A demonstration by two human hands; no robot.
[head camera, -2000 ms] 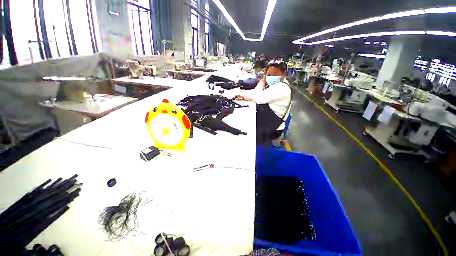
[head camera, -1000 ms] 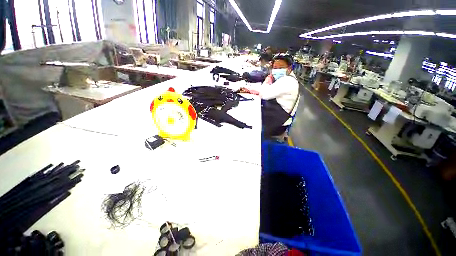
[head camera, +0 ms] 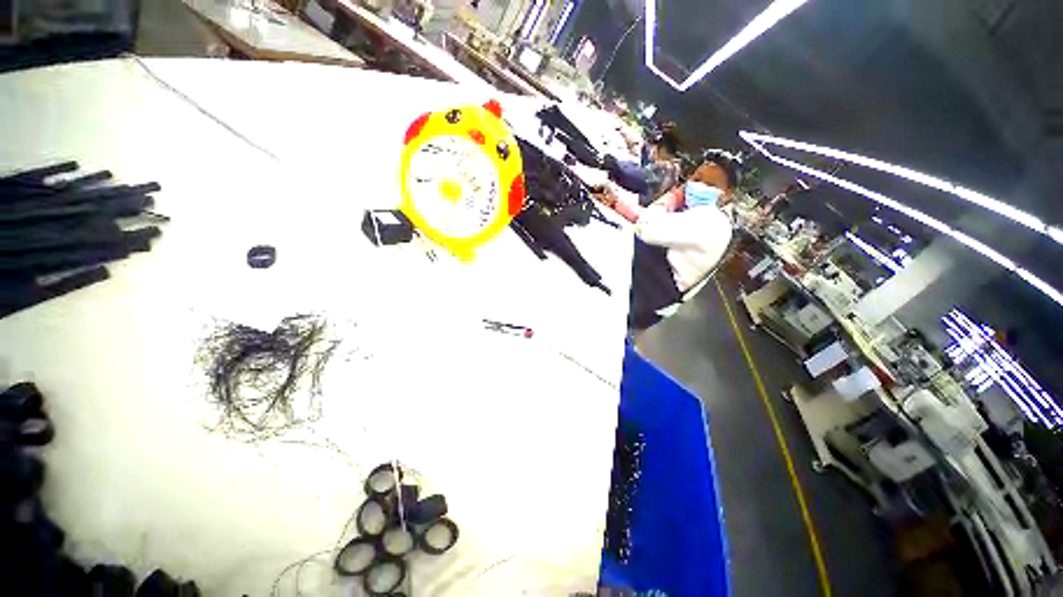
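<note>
Neither of my hands shows in the picture. A loose cluster of several black loops [head camera: 398,538] lies on the white table [head camera: 513,443] at the bottom centre, with a thin pale slim thing across its top. A dark tangle of thread ends [head camera: 266,371] lies behind it to the left. A heap of black loops [head camera: 26,490] is cut off by the lower left edge. Flat black strips [head camera: 72,231] lie in a bundle at the left. One single black loop [head camera: 261,257] lies apart from them.
A yellow chick-shaped fan [head camera: 464,181] stands beside a small black box [head camera: 387,226]. Small tweezers or snips [head camera: 508,329] lie on a thin cord. Black pieces [head camera: 560,216] lie near a masked coworker [head camera: 690,239]. A blue bin [head camera: 676,466] stands at the table's right edge.
The view has tilted and turned down towards the table. More of the loop cluster and of the heap at left shows. The patterned cloth at the bottom edge has almost left view.
</note>
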